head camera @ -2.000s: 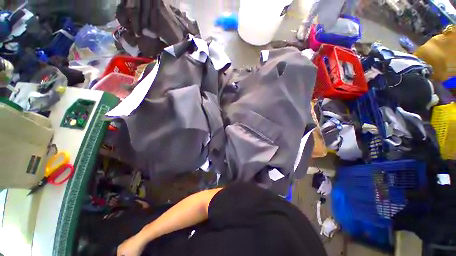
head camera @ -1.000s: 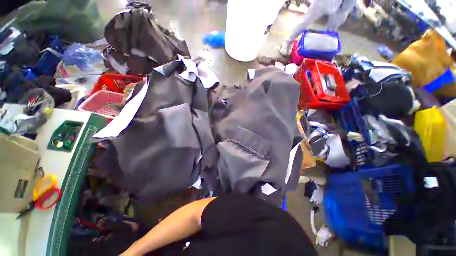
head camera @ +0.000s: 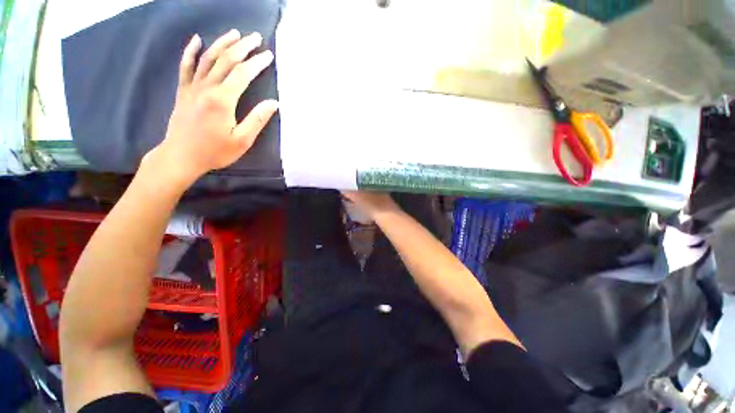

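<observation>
A dark grey fabric panel (head camera: 121, 89) lies on the white table at the left. My left hand (head camera: 213, 113) rests flat on it, palm down with fingers spread, near its right edge. A white piece (head camera: 322, 105) lies along that edge and reaches over the table's front edge. My right hand (head camera: 363, 208) is below the table edge, just under the white piece's lower end; its fingers are mostly hidden, so its grip cannot be told.
Scissors (head camera: 572, 133) with red and orange loops lie on the table at the right, beside the machine (head camera: 653, 56). A green tray (head camera: 664, 151) is at the right end. A red basket (head camera: 185, 298) and a blue basket (head camera: 483, 226) are below; grey fabric (head camera: 637, 314) is heaped at the right.
The view has swung from the fabric heap to the sewing table. My left hand has come into view on the grey panel; my right hand is now at the table's front edge.
</observation>
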